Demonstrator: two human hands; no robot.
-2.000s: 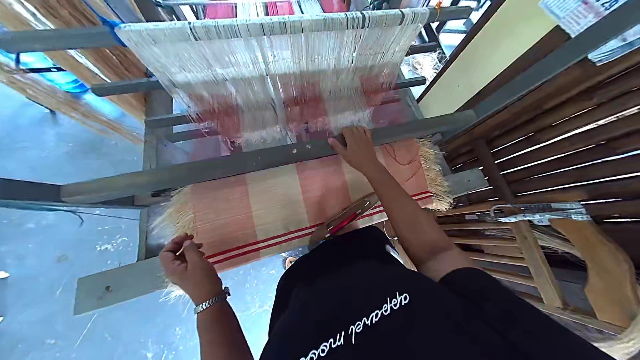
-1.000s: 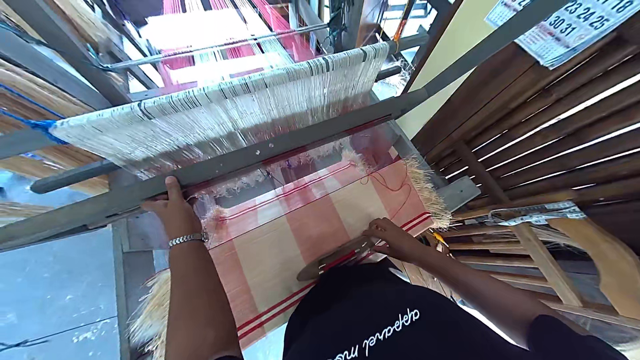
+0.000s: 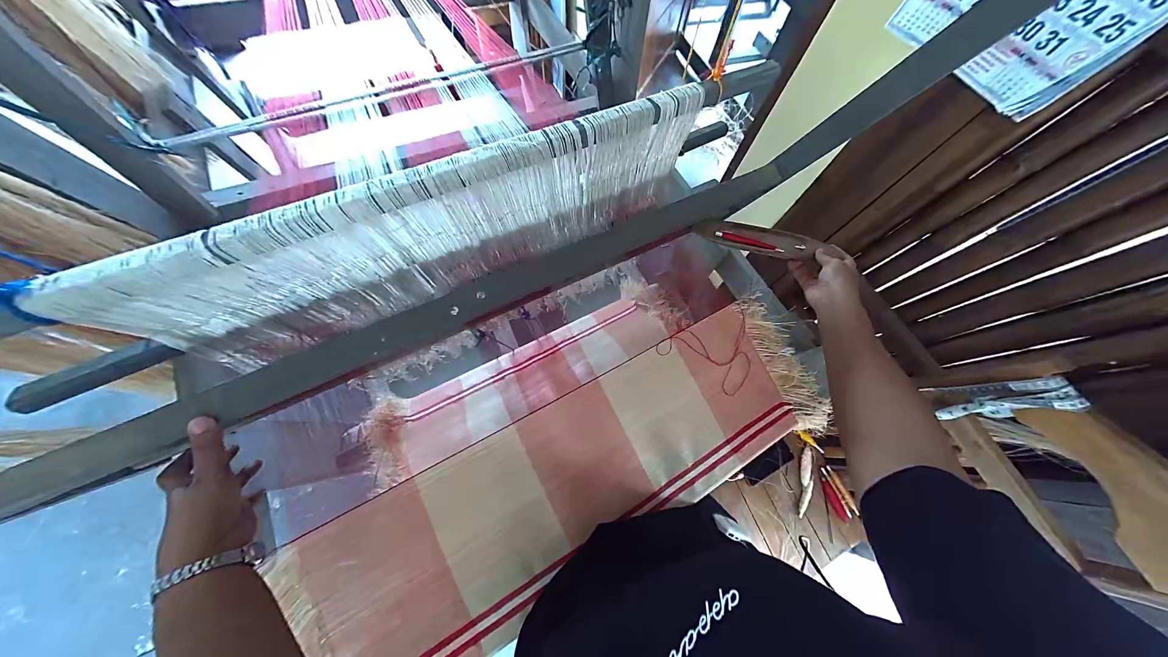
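Observation:
My left hand [image 3: 208,493], with a metal watch on the wrist, grips the left part of the loom's wooden beater bar [image 3: 411,333], thumb on top. My right hand [image 3: 829,278] holds a wooden boat shuttle [image 3: 753,240] by its near end; red thread shows inside it, and its far tip is at the right edge of the warp beside the bar. Between my arms lies the woven cloth [image 3: 575,456] in pink and cream bands, with red stripes and fringed edges. A loose red thread [image 3: 730,360] curls on its right part. White string heddles [image 3: 438,219] hang behind the bar.
A slatted wooden wall [image 3: 1031,219] and a hanging calendar [image 3: 1049,55] stand at the right. A measuring tape [image 3: 1013,397] lies over a wooden piece there. Below the cloth's right edge are several thread bobbins [image 3: 835,493]. Loom posts and pink and white warp threads [image 3: 383,91] rise behind.
My right hand has carried the shuttle from over the cloth near my body to the right end of the beater. My left hand, first at the cloth's left edge, came to the beater and stays there.

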